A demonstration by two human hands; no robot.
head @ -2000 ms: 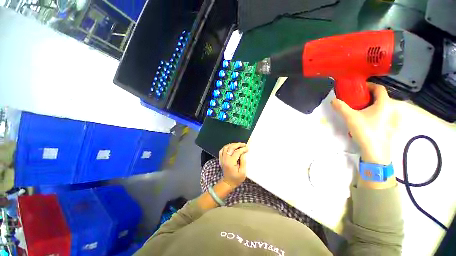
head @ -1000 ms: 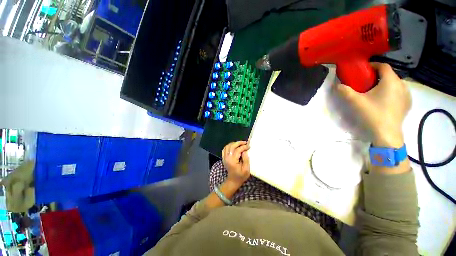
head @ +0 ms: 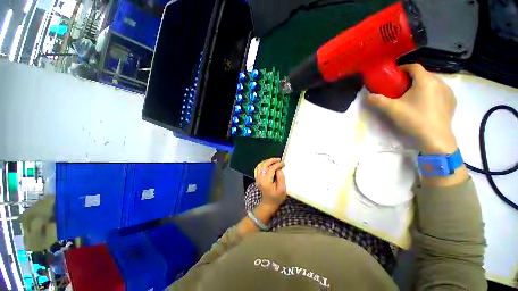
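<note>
My right hand (head: pixel 417 105) is closed round the grip of the red heat gun (head: pixel 363 51). The gun's metal nozzle points left, at the right edge of the green circuit board panel (head: pixel 270 108). The panel lies on the dark green mat beside the black tray and carries two rows of blue round components (head: pixel 251 98) on its left side. Whether the nozzle touches the panel I cannot tell. My left hand (head: pixel 271 181) rests at the near left edge of the white board (head: pixel 324 148), fingers bent, with no object visible in it.
The black tray (head: pixel 170 62) on the left holds more blue components. A black square plate (head: pixel 335 95) lies under the gun. A white disc (head: pixel 386 177) and a black cord (head: pixel 483 142) lie on the right. Blue crates (head: pixel 91 219) and a red crate (head: pixel 94 270) stand at lower left.
The view has shifted. The heat gun has tilted, with its rear end raised, and its nozzle has moved down along the panel's right edge. My left hand stays at the board's edge.
</note>
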